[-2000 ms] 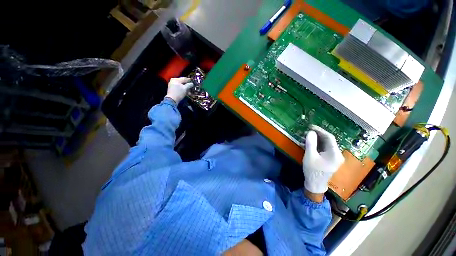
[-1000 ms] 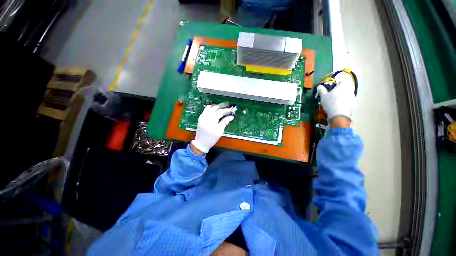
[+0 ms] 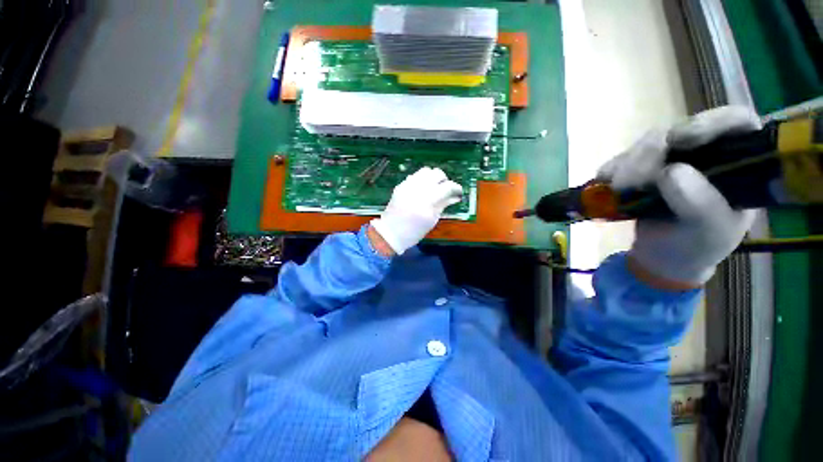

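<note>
The green circuit board lies on the orange-brown fixture, with a long white-silver heatsink across it and a finned heatsink at its far side. Several thin screws lie on the board. My left hand, in a white glove, is over the board's near right part, fingers bent together; whether they pinch something cannot be told. My right hand, gloved, grips the black electric screwdriver, its tip pointing left beside the fixture's right edge.
The green mat lies under the fixture, with a blue and white marker pen at far left. A black bin at left holds silver screws and a red item. A pale conveyor runs along the right.
My right hand went from the board to the screwdriver, now lifted and turned with its tip to the left. My left hand moved from the screw bin to the board, then to the right.
</note>
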